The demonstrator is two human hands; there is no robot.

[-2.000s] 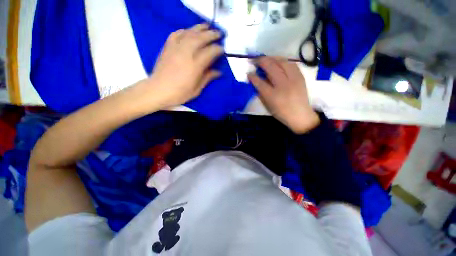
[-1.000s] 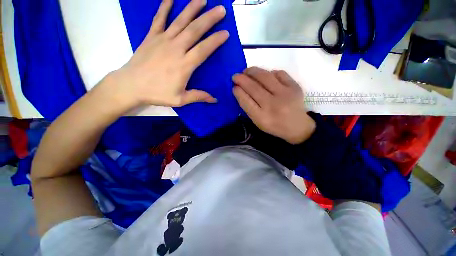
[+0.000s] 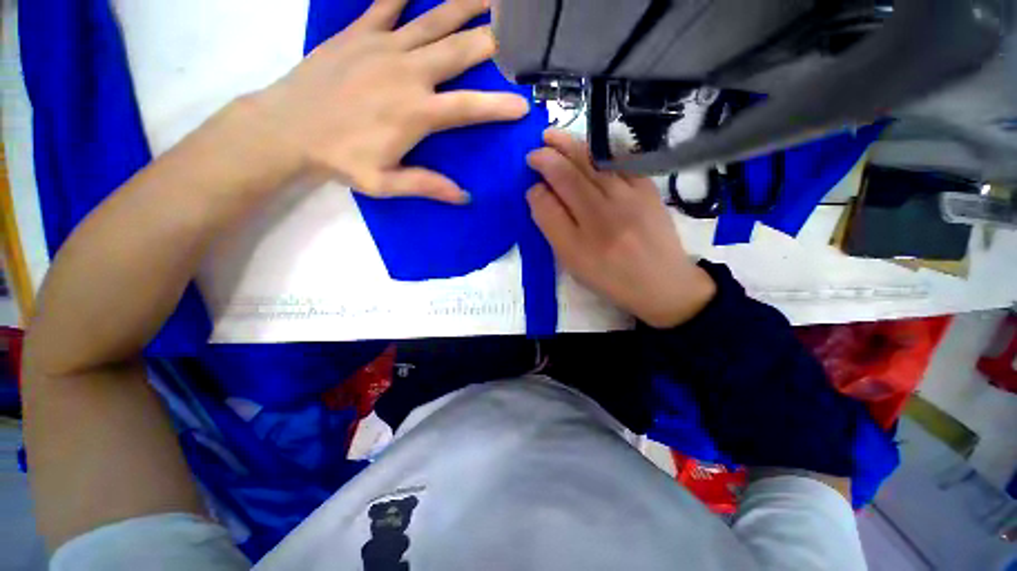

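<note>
A bright blue cut panel [image 3: 446, 229] lies flat on the white table, its rounded end near the front edge. My left hand [image 3: 385, 106] is spread flat on it, fingers apart. A narrow blue strip [image 3: 539, 284] runs along the panel's right side to the table edge. My right hand [image 3: 613, 229] rests with its fingertips at the strip and panel edge, just below the presser foot [image 3: 563, 95]. Whether its fingers pinch the cloth is hard to tell. The sewing machine head [image 3: 725, 56] looms over the right hand.
Black-handled scissors [image 3: 758, 184] lie right of the needle on blue pieces [image 3: 820, 178]. A dark flat rectangle [image 3: 909, 218] lies at the right. Another long blue piece [image 3: 84, 123] lies at the left. A red plastic bag [image 3: 881, 357] hangs below the table.
The machine head now shows above the right hand. The panel's lower end has moved up onto the table, and the narrow strip now shows beside it. My left hand stays spread on the panel.
</note>
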